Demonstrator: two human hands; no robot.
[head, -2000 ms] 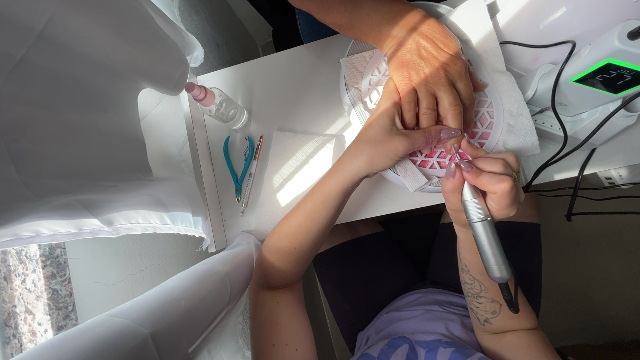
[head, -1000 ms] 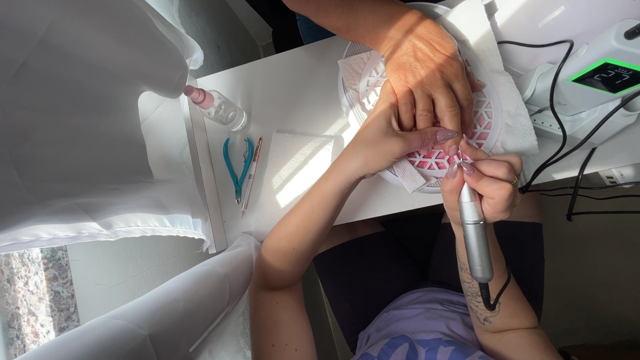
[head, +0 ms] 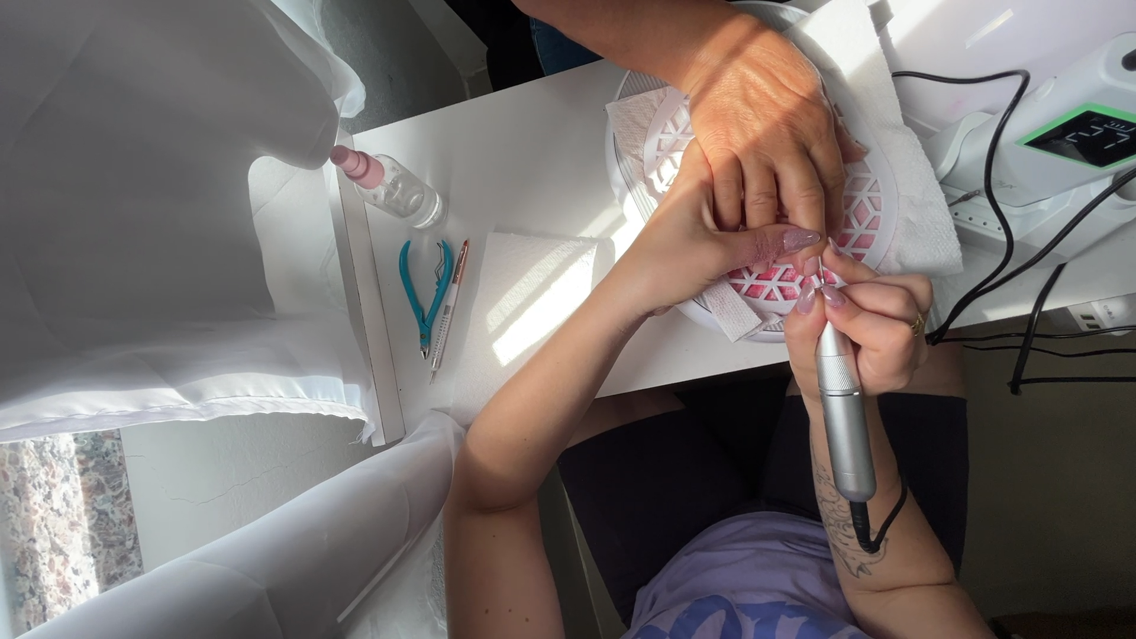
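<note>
My left hand (head: 701, 244) holds a finger of another person's hand (head: 768, 133), my thumb lying along the fingertips and my other fingers hidden beneath. In my right hand (head: 874, 319) is a silver electric nail drill (head: 843, 417), gripped near its front, its bit pointing up at the held fingertip. The exact contact of bit and nail is too small to tell. Both hands are over a round white nail dust collector (head: 772, 282) with a patterned grille over pink. A paper towel (head: 874, 115) lies partly on it, under the other person's hand.
Teal cuticle nippers (head: 424, 302), a slim pen-like tool (head: 451, 306), a folded paper towel (head: 537, 275) and a clear pink-capped bottle (head: 390, 186) are at left on the white table. A white device with lit display (head: 1083, 138) and black cables (head: 994, 204) are at right. White curtains (head: 169, 204) hang left.
The rear end of the drill in my right hand has swung left since the first frame, and its cord has shifted. My left hand keeps its hold on the other person's finger.
</note>
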